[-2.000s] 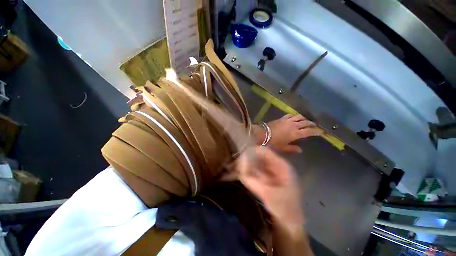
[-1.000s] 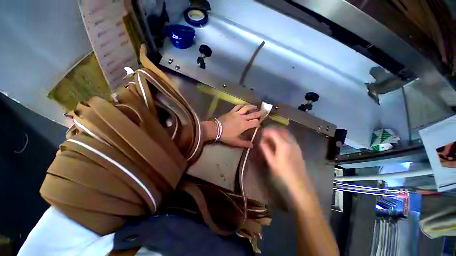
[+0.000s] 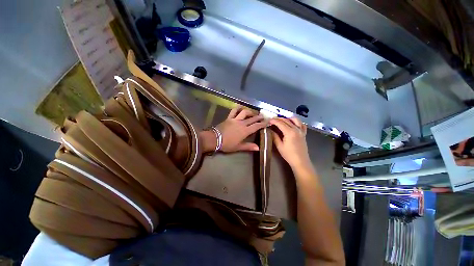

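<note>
A brown strap [image 3: 265,171] with a thin white line runs up the grey work plate [image 3: 223,179] to the press bar [image 3: 223,94]. Its whitish end [image 3: 267,113] lies at the bar's edge between my fingertips. My left hand [image 3: 239,131] lies on the plate beside the strap, fingers on the strap end. My right hand [image 3: 289,137] presses the strap end from the right. Its grip is partly hidden by the fingers. A thick strap bundle [image 3: 104,176] hangs looped over my left forearm.
Yellow guide tape [image 3: 212,106] is on the plate. Behind the bar, the pale tray [image 3: 322,78] holds a dark strip [image 3: 252,65], a tape roll [image 3: 190,17] and a blue cup [image 3: 175,39]. More brown straps [image 3: 260,228] lie between my body and the plate. A photo sheet [image 3: 457,150] is at right.
My right hand has moved up to the strap end beside my left hand. The strap now lies straighter on the plate. The bar looks tilted and its black knobs sit lower. The view has shifted.
</note>
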